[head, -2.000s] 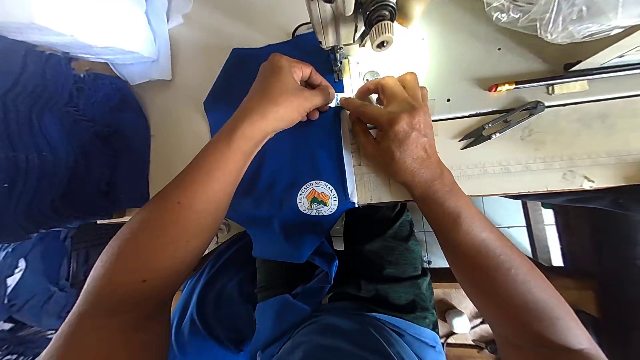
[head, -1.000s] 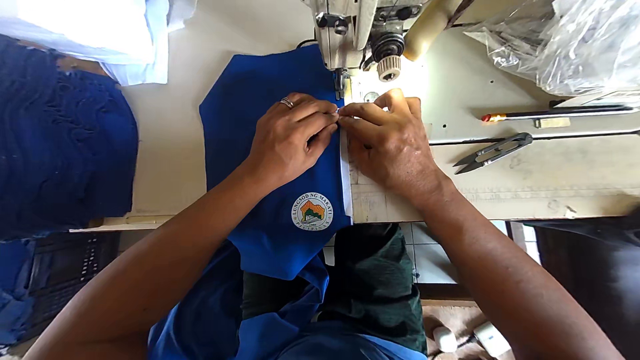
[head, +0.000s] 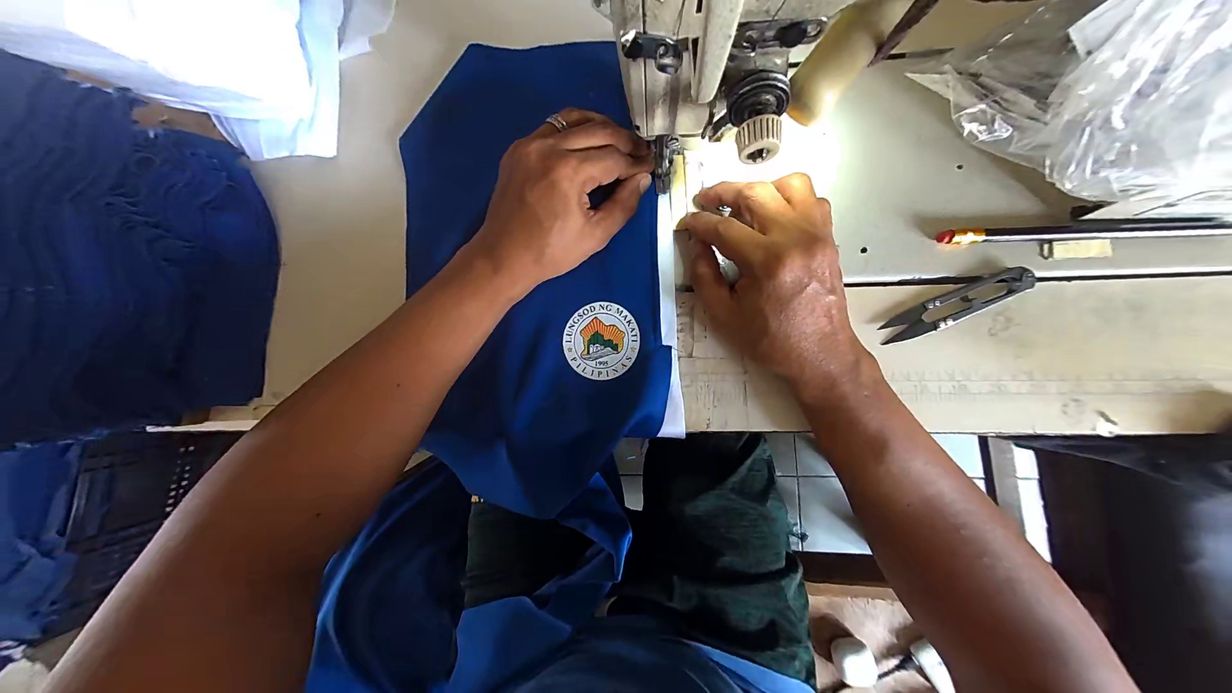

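A blue fabric panel (head: 539,356) with a round printed seal (head: 601,341) lies on the sewing table and hangs over its front edge. Along its right side runs a white strip (head: 667,279). My left hand (head: 568,188), with a ring on one finger, rests on the panel, its thumb and fingertips close to the presser foot (head: 664,159) of the sewing machine (head: 693,58). Whether it pinches cloth cannot be told. Just right of the strip, my right hand (head: 770,269) is at the table surface with curled fingers, the fingertips near the foot.
Thread snips (head: 958,303) and a pencil (head: 1059,233) lie at the right, below a clear plastic bag (head: 1145,106). Stacked dark blue fabric (head: 125,260) and white fabric (head: 260,77) occupy the left. The table's front edge (head: 962,431) runs below my forearms.
My hands, together at the white strip before, have parted: the left is now beside the presser foot and the right is off the strip. The panel's lower right edge has folded, showing more white.
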